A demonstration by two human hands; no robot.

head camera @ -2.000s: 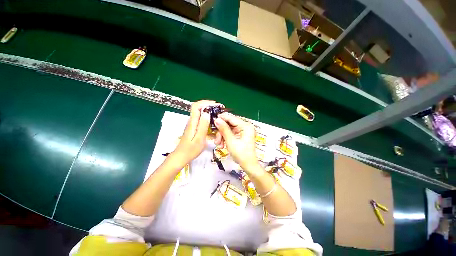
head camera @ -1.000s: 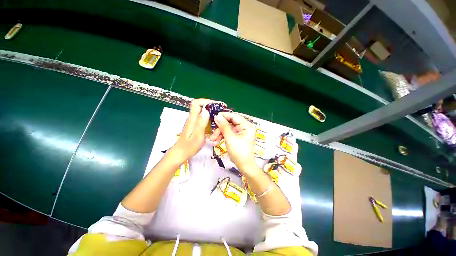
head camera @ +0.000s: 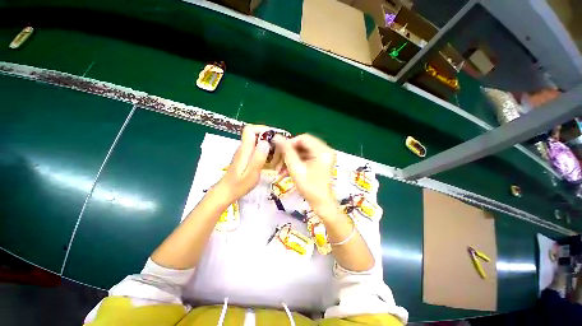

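Note:
My left hand (head camera: 246, 162) holds a dark wired assembly (head camera: 268, 141) upright between its fingertips, above the far edge of the white sheet (head camera: 249, 267). My right hand (head camera: 307, 167) is close to its right side, blurred; whether its fingertips touch the assembly or a wire cannot be told. Several yellow-and-white units (head camera: 295, 240) with dark wires lie on the sheet below and to the right of my hands. A black stick-like connector (head camera: 277, 203) lies among them.
The green conveyor belt (head camera: 159, 70) beyond the worn rail carries spaced units (head camera: 210, 77). Yellow-handled pliers (head camera: 477, 262) lie on a cardboard sheet (head camera: 447, 255) at the right. A grey metal post (head camera: 485, 141) crosses the upper right. Open boxes (head camera: 395, 48) stand at the far side.
The units on the belt have moved to the right. My right hand has shifted slightly right and up from the dark assembly, its fingers now blurred. My left hand stays in place.

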